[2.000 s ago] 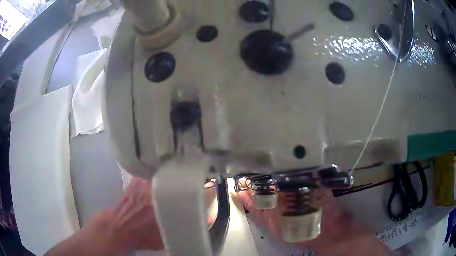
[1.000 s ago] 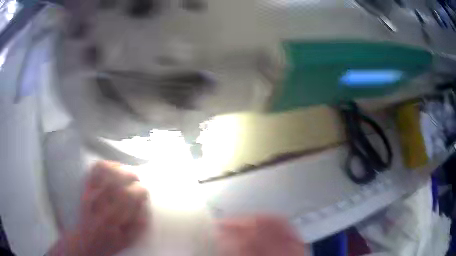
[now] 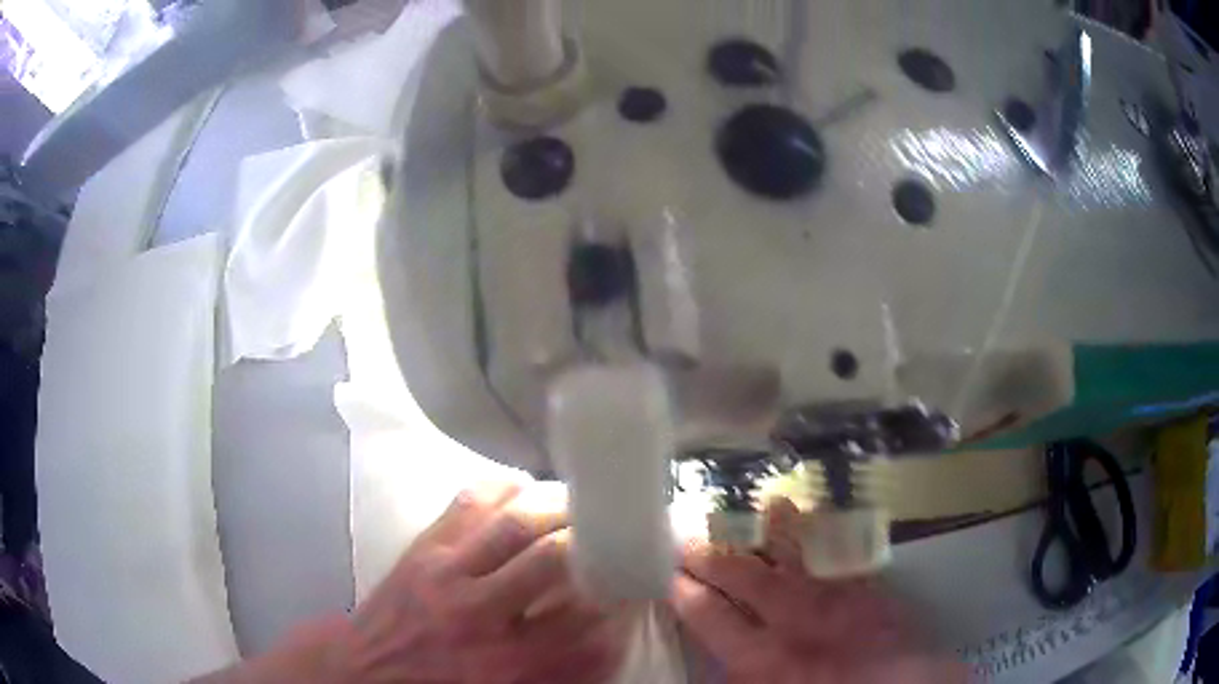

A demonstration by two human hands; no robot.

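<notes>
The off-white sewing machine head (image 3: 816, 267) with black plugs fills the middle. Its pale guard (image 3: 612, 481) hangs in front of the needle area, which is hidden behind it. Cream fabric (image 3: 408, 468) lies brightly lit left of the head and also shows between my hands. My left hand (image 3: 468, 588) lies palm down at the fabric, fingers toward the needle area. My right hand (image 3: 789, 615) lies just right of the guard, partly behind the tension springs and pale knobs (image 3: 846, 535). The fingertips of both are partly hidden, so any grip cannot be told.
A stack of cream panels (image 3: 127, 454) lies at the far left, with crumpled cream fabric (image 3: 288, 254) beside it. Black-handled scissors (image 3: 1083, 521) and a yellow object (image 3: 1180, 494) lie right. A green panel (image 3: 1150, 388) and printed ruler scale (image 3: 1043, 655) also show.
The view swings back from the right, so the head again covers the needle area. My hands are now closer together beside the guard. More lit fabric shows left of the head.
</notes>
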